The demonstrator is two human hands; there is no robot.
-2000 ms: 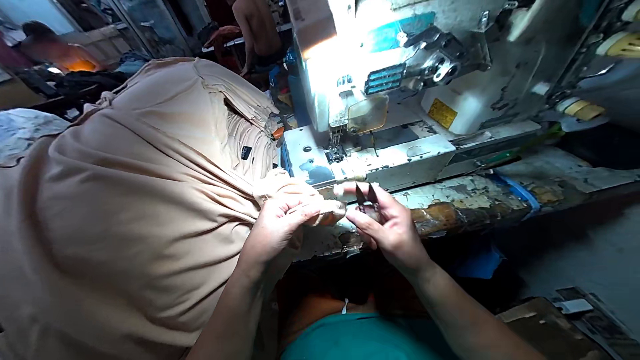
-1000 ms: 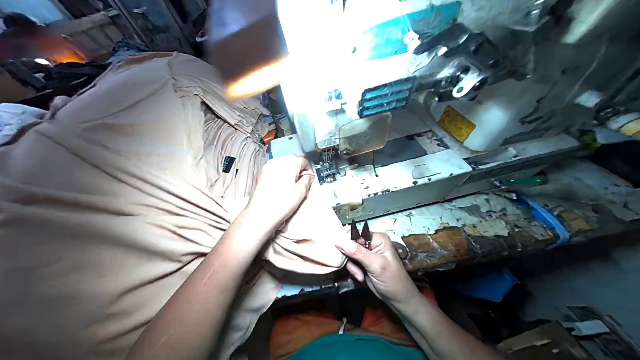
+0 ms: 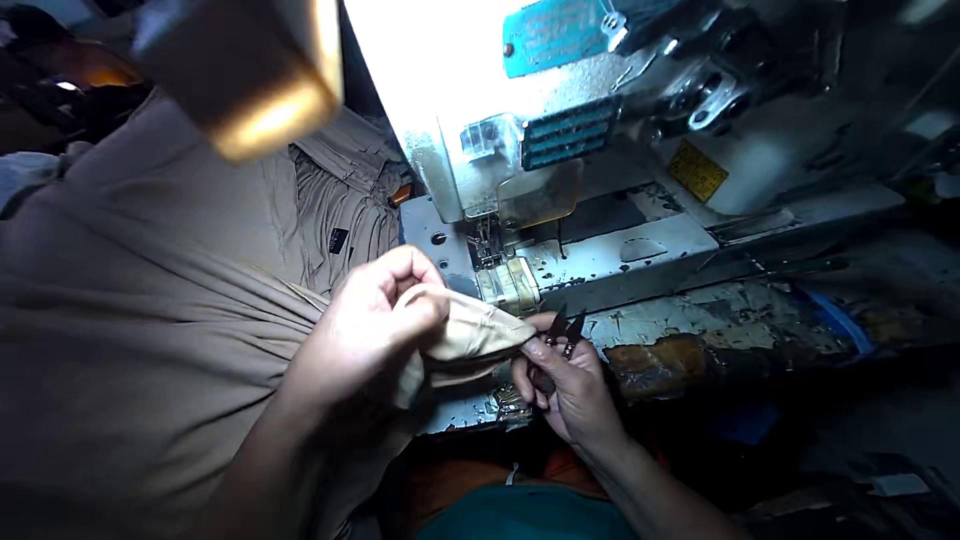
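My left hand (image 3: 375, 322) pinches the edge of a beige knit fabric (image 3: 480, 326) in front of the sewing machine's presser foot (image 3: 487, 244). With thumb and finger my right hand (image 3: 566, 382) holds the other end of that edge, and a pair of small thread snips (image 3: 566, 334) rests in the same hand, blades pointing up and apart. The stretched edge lies between both hands, just below the needle area. A large heap of the beige fabric (image 3: 150, 300) spreads to the left, with a small dark label (image 3: 338, 241) on it.
The industrial sewing machine (image 3: 667, 262) fills the upper right. A lamp-like object (image 3: 262, 97), blurred, hangs close at upper left. Along the worn table edge (image 3: 660, 364) run brown tape and a blue strap (image 3: 836, 319). Part of a person (image 3: 90, 64) shows at far upper left.
My left hand has come down from beside the presser foot, and the fabric edge is now stretched between both hands. The view has moved closer to the machine.
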